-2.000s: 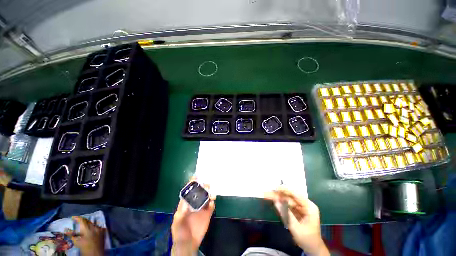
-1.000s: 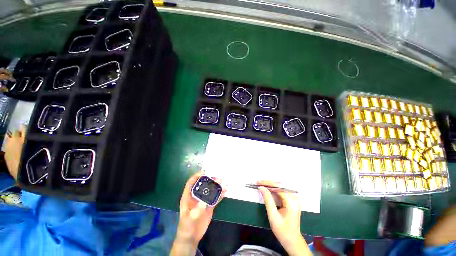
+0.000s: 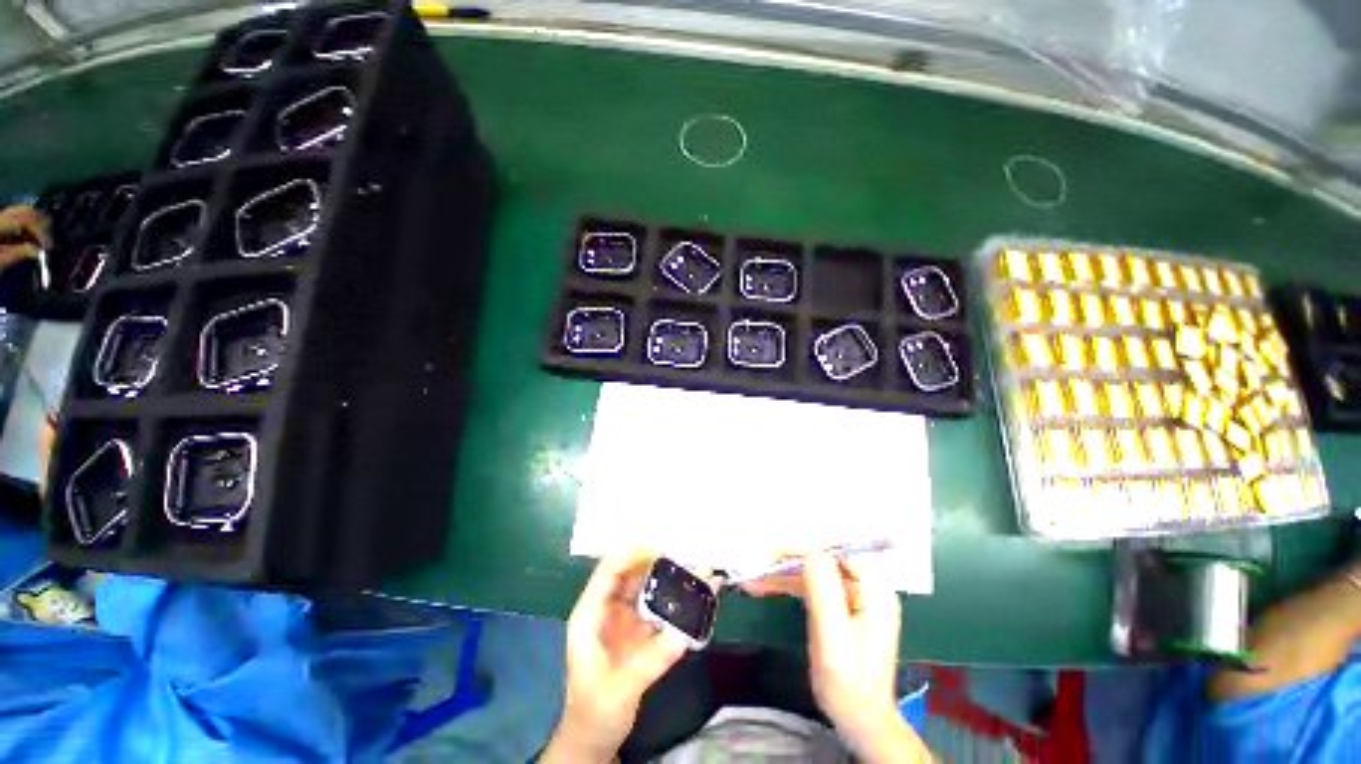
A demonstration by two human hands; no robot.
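My left hand holds a watch housing, black inside with a silver rim, tilted to the right, just below the front edge of the white paper sheet. My right hand holds thin tweezers, whose tip is at the upper right rim of the housing. Whether the tip touches it or grips a part is too small to tell. Beyond the paper lies a black foam tray with housings in its pockets; one back-row pocket is empty.
Tall stacked foam trays stand at left. A clear blister tray with yellow-gold pieces lies at right, a wire spool in front of it. A neighbour's sleeve shows at left, an arm at right.
The housing has moved right and tilted further. The tweezers have come over to its rim from above the paper. At right, the neighbour's arm now reaches further into view.
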